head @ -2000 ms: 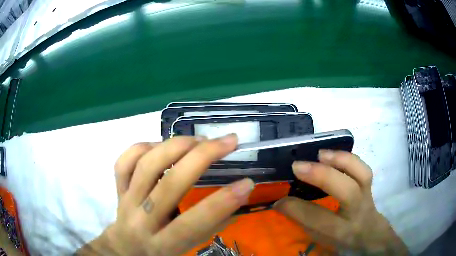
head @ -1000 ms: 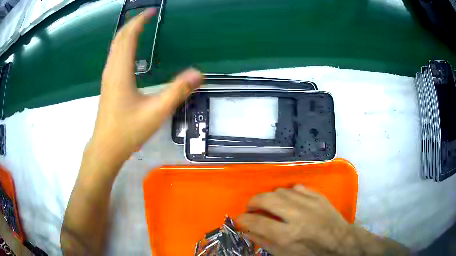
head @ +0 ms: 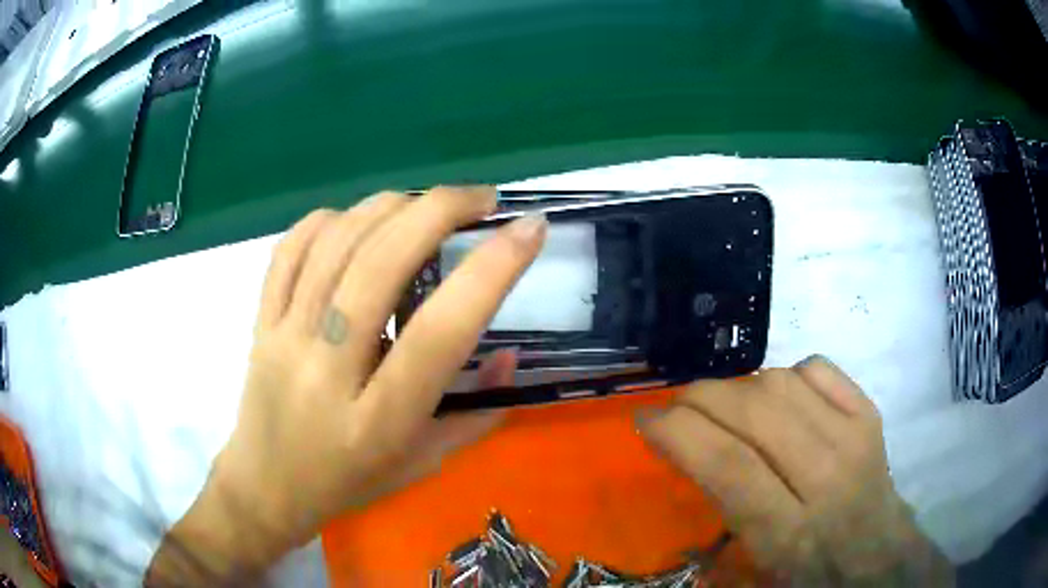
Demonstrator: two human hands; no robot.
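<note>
My left hand (head: 356, 333) grips the left end of a black phone middle frame (head: 701, 270) with a silver rim, held just above another frame behind the orange tray. My right hand (head: 793, 459) is at the frame's lower right edge, its fingers bent over the tray. Whether it pinches a side key cannot be told. The orange parts tray (head: 552, 459) is nearest me, with a pile of loose side keys (head: 500, 557) at its lower edge. The frame or frames beneath are mostly hidden.
A single frame (head: 169, 136) lies on the green conveyor belt (head: 517, 92) at upper left. A right-hand stack of frames (head: 991, 264) leans on the white cloth (head: 850, 264). A second parts tray (head: 25, 494) is at the lower left edge. A dark shape is at upper right.
The frame on the belt has moved left and lies away from my hand. My left hand has come back from the belt and taken hold of a frame. My right hand has left the key pile.
</note>
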